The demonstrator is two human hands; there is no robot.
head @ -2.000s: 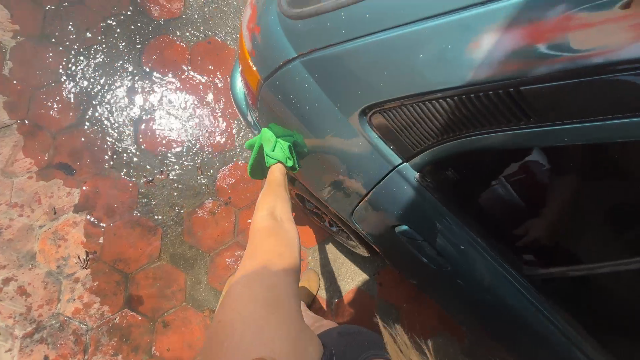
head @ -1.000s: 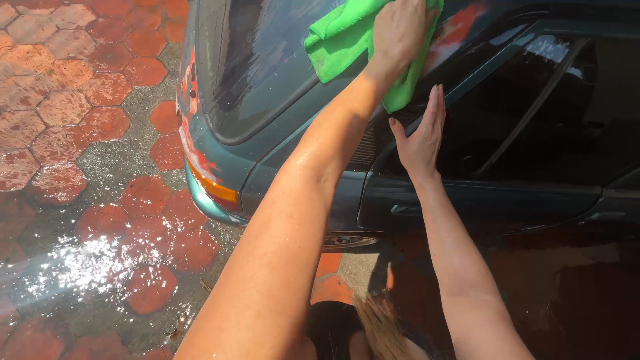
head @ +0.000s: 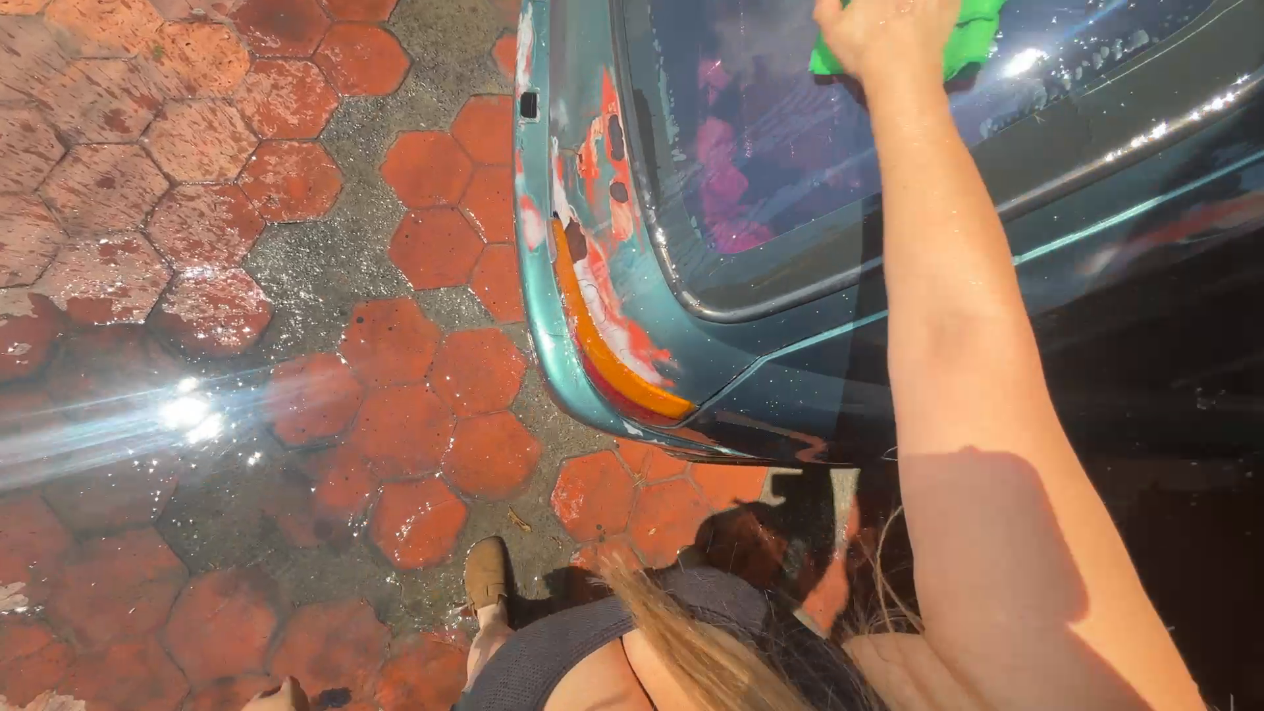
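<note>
At the top edge, my right hand (head: 894, 35) presses a green cloth (head: 973, 39) onto the wet rear window (head: 790, 128) of a dark teal car. Part of the cloth is hidden under the hand and cut off by the frame. Water drops and streaks lie on the glass. My left hand (head: 279, 695) shows only partly at the bottom edge, low over the paving and away from the car; whether it holds anything cannot be told.
The car's rear corner has an orange and red lamp (head: 612, 370) beside chipped paint (head: 612, 286) in red and white. Wet hexagonal red paving tiles (head: 405, 425) lie to the left. My shoe (head: 487, 573) stands on the ground near the corner.
The green cloth was in my left hand on the car's side and upper body; now my right hand has it on the rear window. My left hand has moved down and left. The view has shifted toward the rear.
</note>
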